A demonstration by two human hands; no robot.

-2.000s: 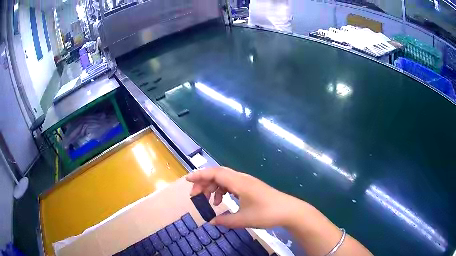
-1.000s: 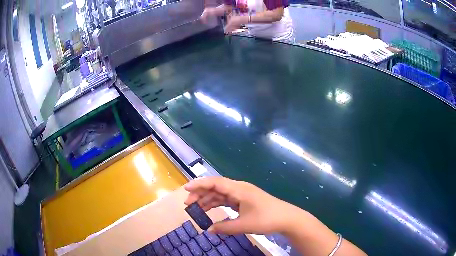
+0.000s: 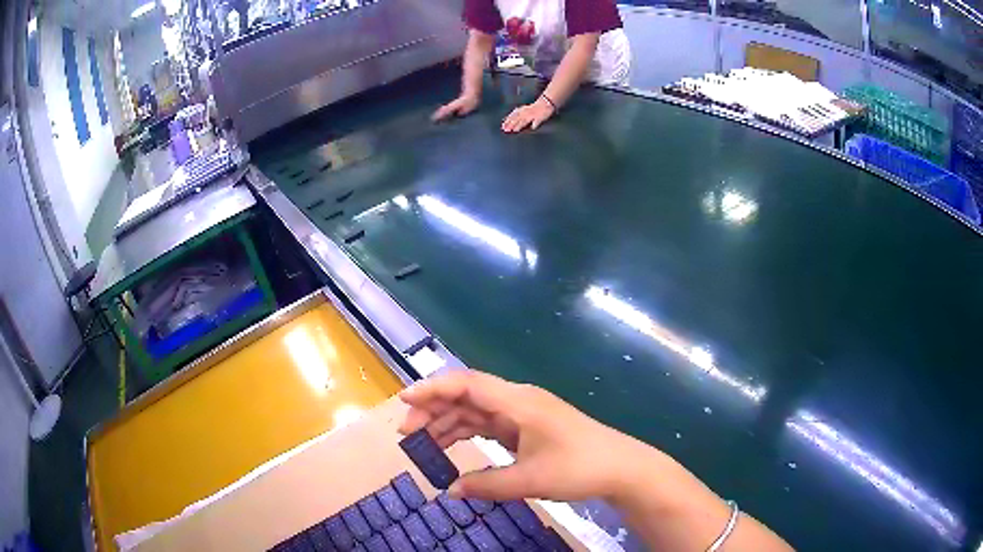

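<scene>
My right hand [image 3: 523, 431] is bare, with a bracelet at the wrist, and comes in from the lower right. It holds one small black part [image 3: 429, 459] between thumb and fingers, tilted, above the cardboard. Below it, more black parts stand packed in tight rows on the tan cardboard sheet [image 3: 248, 498], cut off by the bottom edge. A thin white liner edge shows along the cardboard. My left hand is not in view.
A yellow-topped surface [image 3: 243, 404] lies at left. A grey side rail [image 3: 350, 275] divides it from the wide green conveyor belt [image 3: 647, 216]. Several black parts lie on the belt, one here [image 3: 406, 271]. Across it, a person [image 3: 544, 54] leans with both hands on the belt.
The person across the belt has come into view and lowered both hands onto it. The nearest parts on the belt appear slightly closer. My right hand still holds its part in nearly the same place.
</scene>
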